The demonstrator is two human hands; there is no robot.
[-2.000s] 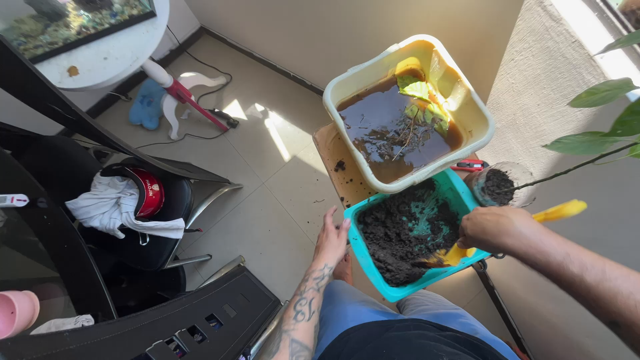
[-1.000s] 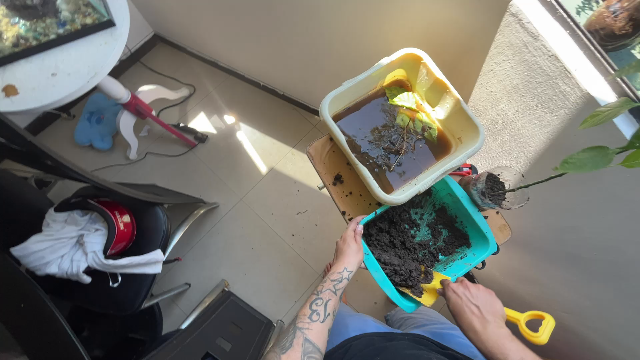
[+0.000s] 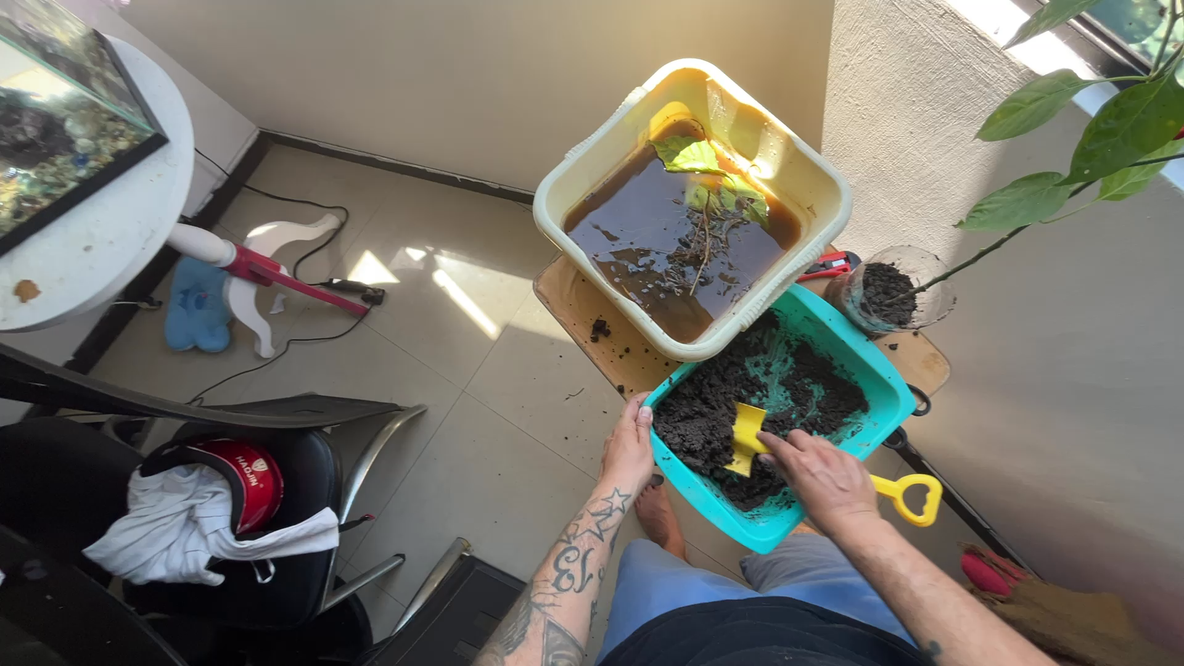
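My right hand [image 3: 823, 476] grips a yellow plastic toy shovel [image 3: 748, 438], whose blade rests on dark wet soil [image 3: 696, 421] in a teal plastic basin [image 3: 883, 370]. The shovel's ring handle sticks out past the basin's right side. My left hand [image 3: 631, 444] holds the basin's left rim, thumb on top and the fingers mostly hidden. Just beyond, a cream plastic tub [image 3: 552, 199] holds brown water with yellow-green leaves [image 3: 698, 159] and roots. To the right stands a clear container [image 3: 932, 287] of soil with a plant's stem rising from it.
A small wooden table [image 3: 592, 324] bears the tub and the clear container. A red tool [image 3: 831, 265] lies behind the basin. At left are a chair with a red helmet [image 3: 242, 481] and white cloth [image 3: 176, 527], a round white table [image 3: 139, 222] with a glass tank, and a floor cable.
The shovel has moved from the basin's near edge inward onto the soil, its blade now turned differently. My left hand stays at the rim; two seconds ago it was beside the basin.
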